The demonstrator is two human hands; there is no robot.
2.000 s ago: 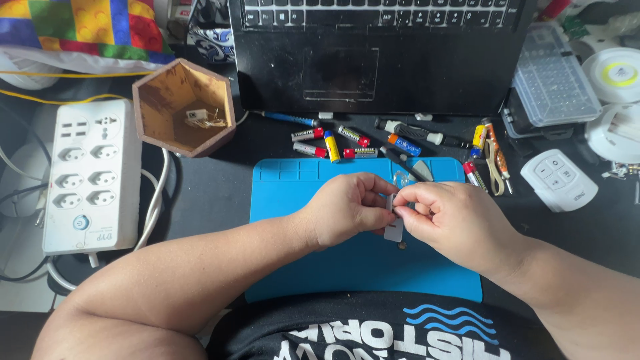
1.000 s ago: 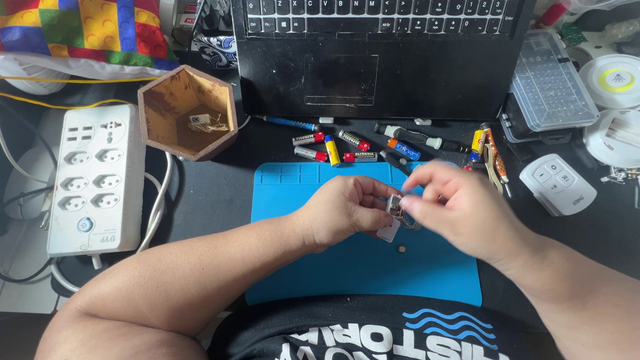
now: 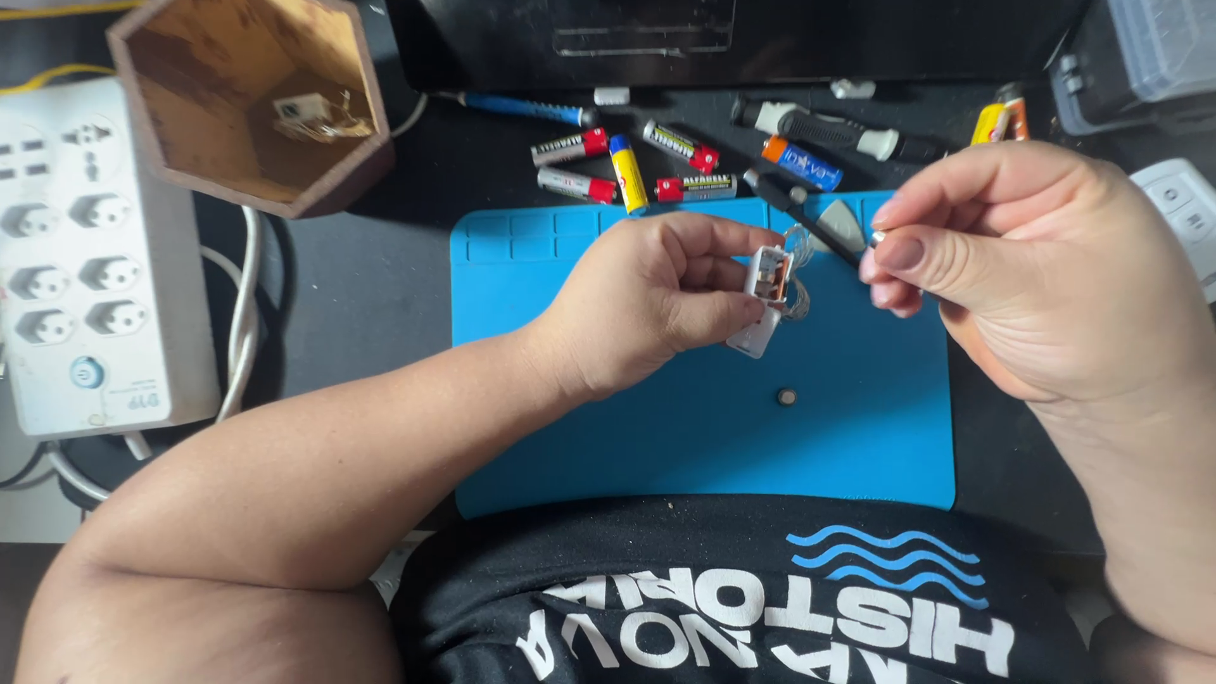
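Over the blue silicone work mat point(image 3: 617, 427), my left hand point(image 3: 665, 285) holds a small white plastic battery case point(image 3: 770, 275) by its side. The case's inside faces up and shows metal contacts. A white cover point(image 3: 755, 334) hangs at its lower edge, and thin coiled wire point(image 3: 800, 285) lies beside it. My right hand point(image 3: 1007, 256), raised to the right of the case, pinches a small shiny metal piece point(image 3: 879, 235), probably a button cell, between thumb and index finger. One button cell point(image 3: 787, 396) lies on the mat below the case.
Several cylindrical batteries point(image 3: 696, 187), a blue pen-like tool point(image 3: 522, 108) and a black-handled tool point(image 3: 807, 220) lie behind the mat. A laptop point(image 3: 646, 57) stands at the back. A hexagonal wooden box point(image 3: 370, 161) and a white power strip point(image 3: 142, 380) are at left, a white remote point(image 3: 1178, 204) at right.
My right hand has moved right, away from the battery case, with a small metal piece between its fingers. My left hand still holds the case in about the same place.
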